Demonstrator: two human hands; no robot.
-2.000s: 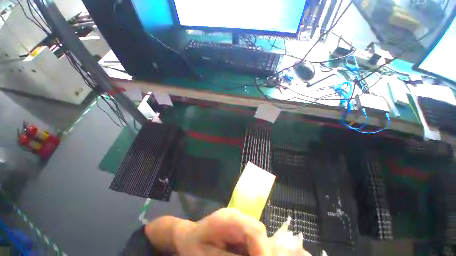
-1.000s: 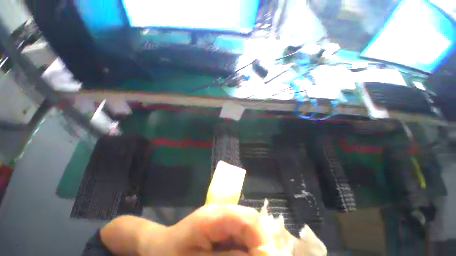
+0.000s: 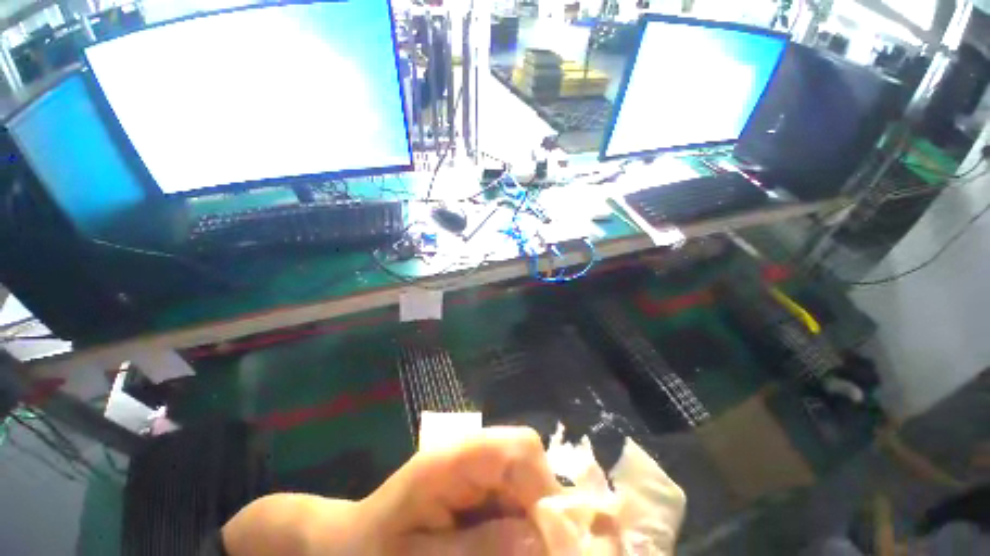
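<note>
My left hand (image 3: 434,500), bare with a dark cuff, is at the bottom centre with its fingers curled. A pale slip (image 3: 451,428) sticks up from behind its fingers; it looked yellow lower down in the earlier views. A crumpled off-white piece (image 3: 635,505) with ragged tips touches the fingers on the right. It may be a torn covering over my right hand; no bare right hand shows clearly. Beyond are a silver-dotted black panel (image 3: 432,380) and a smooth black panel (image 3: 565,380). A ridged black stack (image 3: 179,489) lies at lower left.
A raised shelf (image 3: 326,310) spans the view, bearing two lit monitors (image 3: 255,98) (image 3: 695,87), keyboards (image 3: 695,196), a mouse (image 3: 448,217) and blue cables (image 3: 559,261). A brown board (image 3: 754,445) and a yellow strip (image 3: 798,312) lie at right.
The camera view has tilted up and turned right, bringing the right monitor and more of the room into view. Less of the slip shows above my left hand. More of the off-white piece shows.
</note>
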